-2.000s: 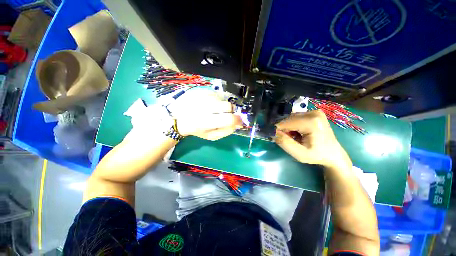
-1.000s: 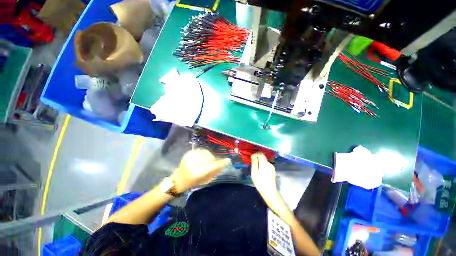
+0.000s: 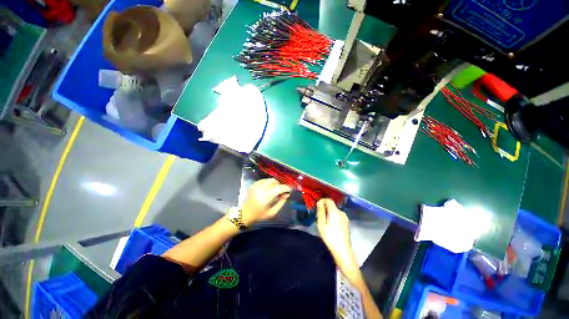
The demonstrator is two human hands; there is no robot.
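A bundle of red wires (image 3: pixel 298 182) lies at my lap, below the front edge of the green bench top. My left hand (image 3: pixel 265 200) is at the bundle's lower left, fingers curled; whether it holds a wire is too blurred to tell. My right hand (image 3: pixel 332 217) is at the bundle's lower right, its fingertips closed against the red wires. The crimping machine's metal base plate (image 3: pixel 393 142) stands on the bench beyond my hands. A large fanned pile of red wires with dark ends (image 3: pixel 284 47) lies left of it. A smaller red pile (image 3: pixel 448 138) lies right.
White sheets lie on the bench at left (image 3: pixel 237 121) and right (image 3: pixel 448 225). A blue bin (image 3: pixel 93 121) with a tan roll (image 3: pixel 145 40) stands left. More blue bins (image 3: pixel 493 286) are lower right. A small black fan (image 3: pixel 529 119) and a yellow frame (image 3: pixel 504 142) are right of the machine.
Both hands left the machine and came down to the wire bundle at my lap. Over the last second my left hand moved slightly up and right. The view shifted, uncovering the bench top.
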